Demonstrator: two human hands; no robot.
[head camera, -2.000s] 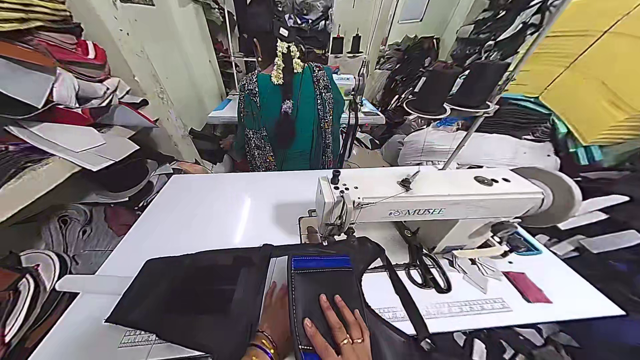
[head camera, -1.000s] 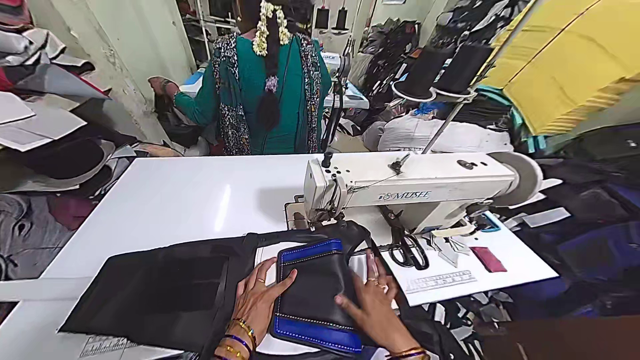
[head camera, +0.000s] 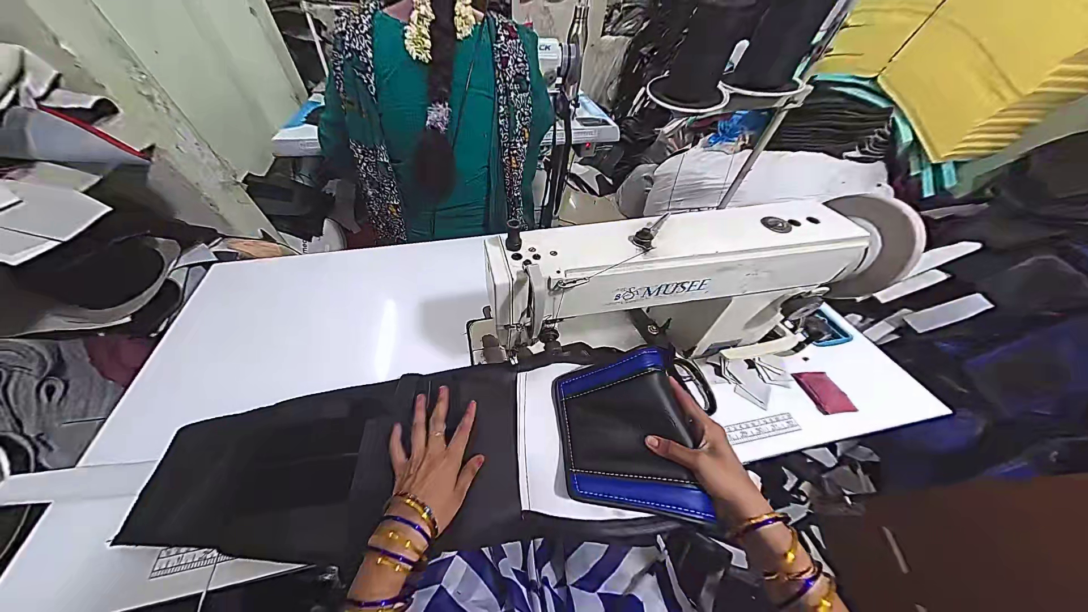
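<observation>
My left hand (head camera: 433, 459) lies flat with fingers spread on a black fabric piece (head camera: 272, 467) that stretches to the left over the white table. My right hand (head camera: 710, 455) grips the right edge of a black panel with blue stitched borders (head camera: 629, 425), thumb on top. This panel rests over a white section (head camera: 537, 442) of the black piece. Behind them stands a white Musee sewing machine (head camera: 680, 272), its needle area close to the black piece's far edge. Black-handled scissors (head camera: 697, 382) are partly hidden behind the panel.
White scraps (head camera: 752, 378), a maroon scrap (head camera: 822, 393) and a ruler (head camera: 765, 427) lie right of the panel. Another ruler (head camera: 183, 561) shows at the near left. Thread cones (head camera: 693, 51) stand behind the machine. A person (head camera: 442, 127) sits beyond the table, back turned. Material piles flank it.
My left hand has moved left from the blue-bordered panel onto the black fabric. The panel has shifted right and turned, with my right hand now at its right edge.
</observation>
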